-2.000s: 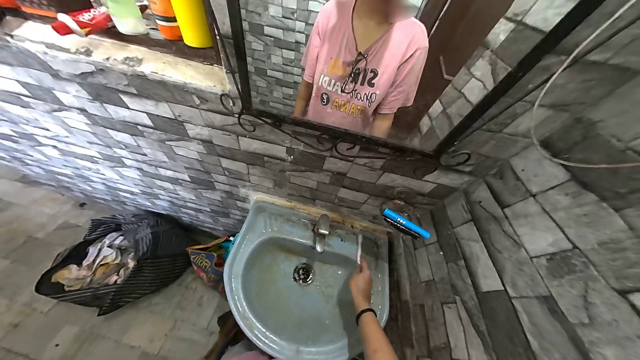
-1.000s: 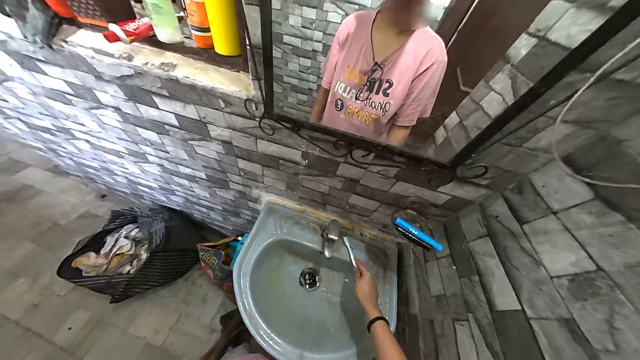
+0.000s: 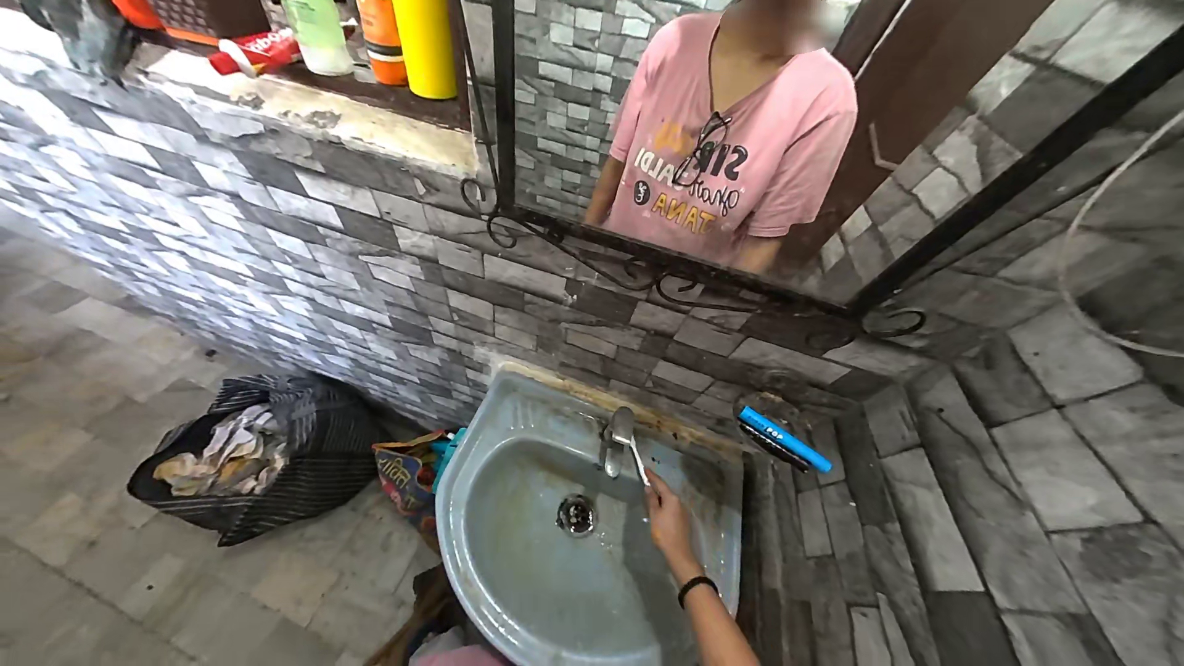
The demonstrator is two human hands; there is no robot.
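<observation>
My right hand [image 3: 668, 520], with a black band on its wrist, reaches over the right side of a blue-grey washbasin [image 3: 527, 546]. Its fingers hold a slim white toothbrush [image 3: 638, 461] by the lower end. The brush's upper end is at the metal tap [image 3: 618, 439]; whether they touch cannot be told. To the left of the hand lies the basin's drain [image 3: 577, 515]. My left hand is out of view.
A framed mirror [image 3: 684, 139] hangs above, reflecting a person in a pink shirt. Blue and black items [image 3: 784, 439] sit by the wall at right. A toothpaste tube [image 3: 259, 53] and bottles stand on the ledge. A striped bag of cloths [image 3: 277, 462] and a printed bag [image 3: 404, 481] are at left.
The right hand has brought the toothbrush from the basin's right side to the tap. The brush, upright two seconds ago, now leans toward the tap. The view has shifted slightly.
</observation>
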